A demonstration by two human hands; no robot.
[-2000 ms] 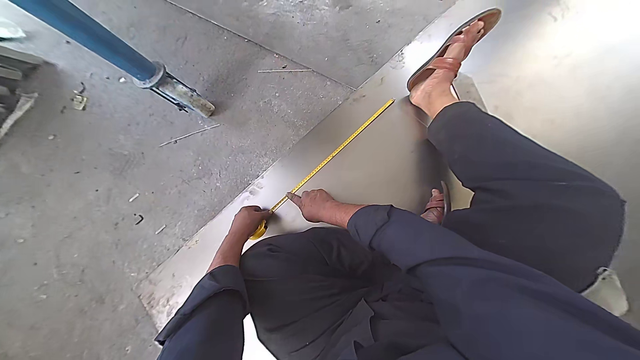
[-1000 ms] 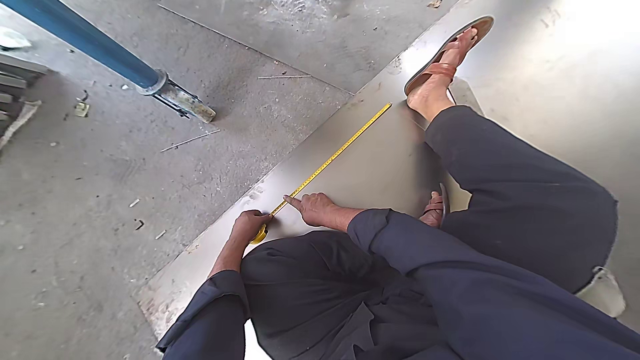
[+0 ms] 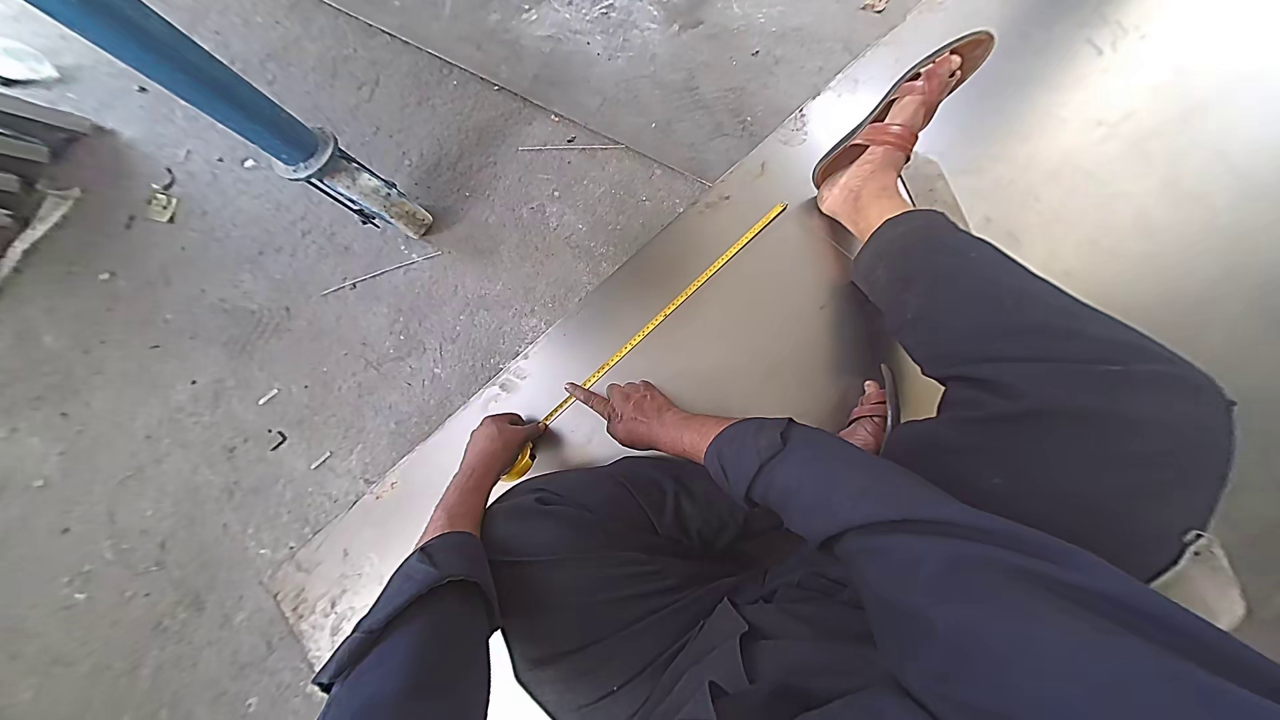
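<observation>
A yellow tape measure [image 3: 686, 292] lies drawn out diagonally over a shiny metal sheet [image 3: 740, 350], its free end near my sandalled foot. My left hand [image 3: 500, 446] grips the tape's yellow case, with the thumb by the start of the blade. Just right of it, my right hand [image 3: 632, 410] points with an extended index finger that touches the blade; the other fingers are curled and appear to hold nothing. The palm of my left hand is hidden.
Beyond the sheet's long edge lies a concrete floor [image 3: 230, 350] with thin rods and small debris. A blue metal post [image 3: 200, 80] slants in from the upper left. Stacked grey pieces [image 3: 30, 140] are at the far left. My sandal [image 3: 885, 140] rests on the sheet.
</observation>
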